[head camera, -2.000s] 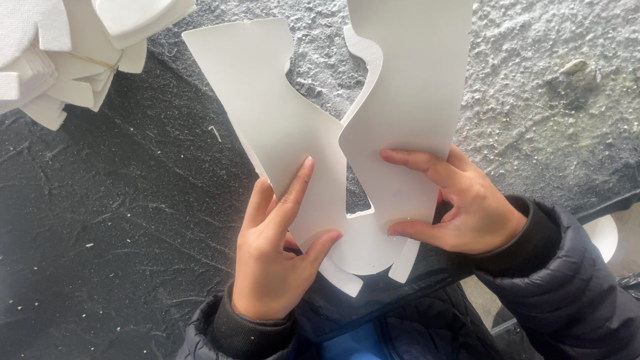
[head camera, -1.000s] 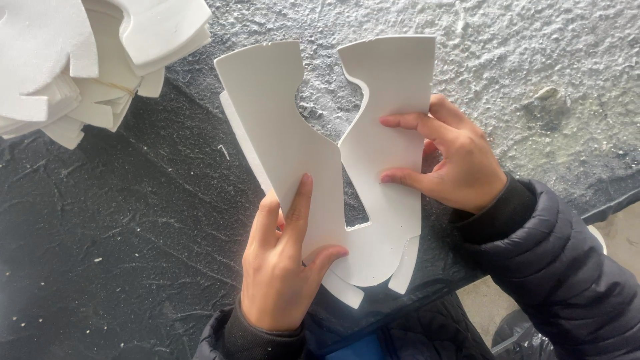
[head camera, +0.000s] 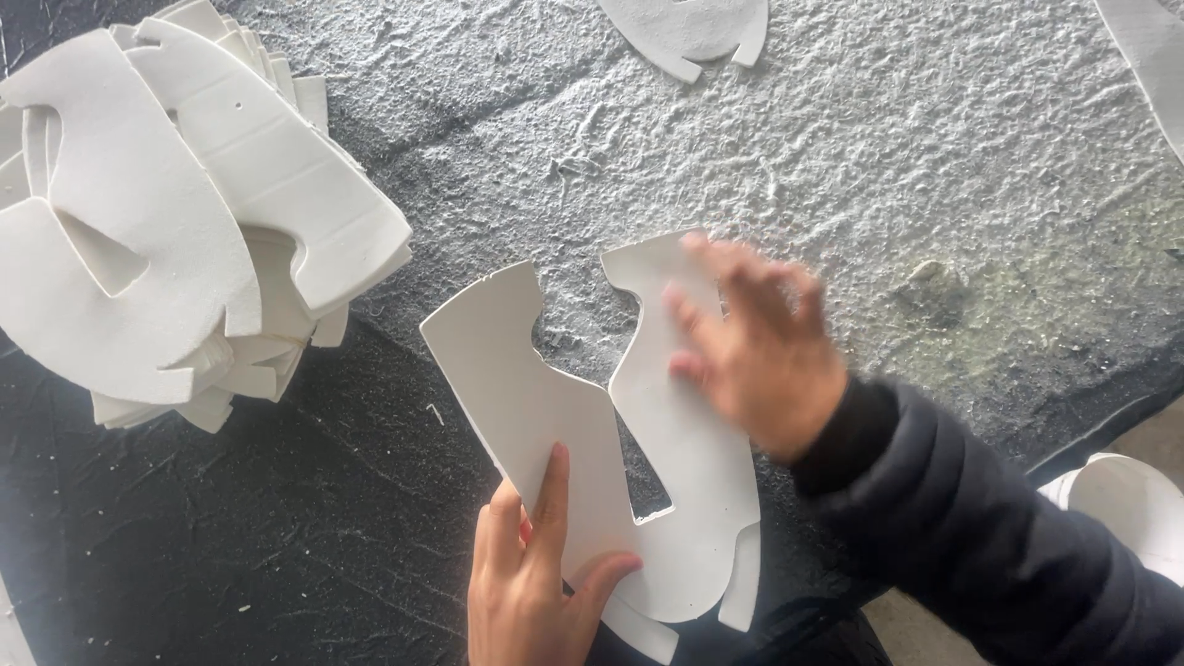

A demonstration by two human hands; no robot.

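Observation:
A white foam-like cut-out sheet [head camera: 703, 546], roughly V-shaped with curved inner edges and small tabs at its lower end, lies in front of me. My left hand [head camera: 546, 564] grips its lower left part, thumb and index finger on the top face and other fingers behind the edge. My right hand [head camera: 763, 347], blurred, is over the upper right arm of the sheet with its fingers spread; whether the fingertips touch it I cannot tell. A pile of similar white cut-outs [head camera: 120, 231] lies at the upper left.
The dark-covered table [head camera: 231, 536] bears white dust and a rough grey-white coating. Another white cut-out [head camera: 694, 32] lies at the top, and part of a white sheet [head camera: 1152, 65] shows at the upper right. A white round object [head camera: 1124, 504] is beyond the table's right edge.
My right hand has moved from the sheet's right edge up to its upper right arm, and its fingers have spread. My left hand keeps its hold. The view has shifted, showing more of the pile.

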